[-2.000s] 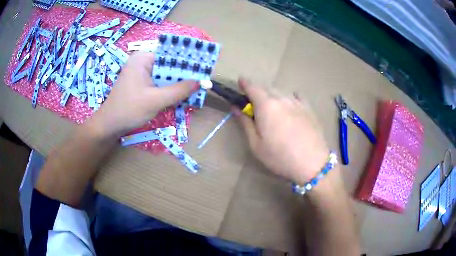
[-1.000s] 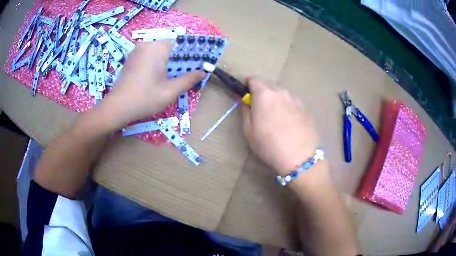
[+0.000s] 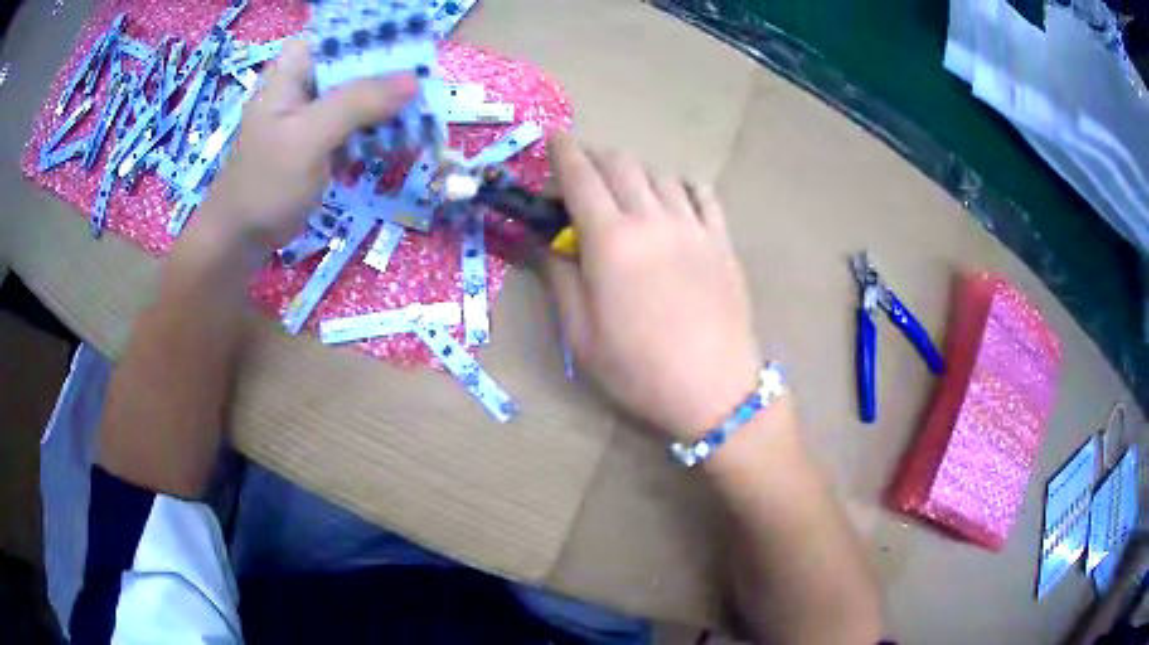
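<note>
My left hand (image 3: pixel 284 145) holds a blue-white PCB panel (image 3: pixel 376 44) with rows of dark round components, raised above the strip pile at the upper left. My right hand (image 3: pixel 655 284) grips black-and-yellow pliers (image 3: pixel 523 212), with white-capped tips just below the panel. A blurred strip is at the plier tips; whether it is gripped or still joined to the panel is unclear. Loose PCB strips (image 3: pixel 164 114) lie in a pile on pink bubble wrap (image 3: pixel 523 82). More strips (image 3: pixel 466 365) lie at its lower edge.
Blue-handled side cutters (image 3: pixel 867 340) and a pink bubble-wrapped bundle (image 3: pixel 989 410) lie at the right on brown cardboard (image 3: pixel 428 466). Small boards with a loop (image 3: pixel 1068 517) are at the far right. Clear plastic (image 3: pixel 1046 101) lies on the green surface beyond the edge. A thin stick is partly hidden by my right hand.
My left hand has moved up and left with the panel. My right hand and the pliers have moved left and slightly down, and a blurred strip now shows at the tips.
</note>
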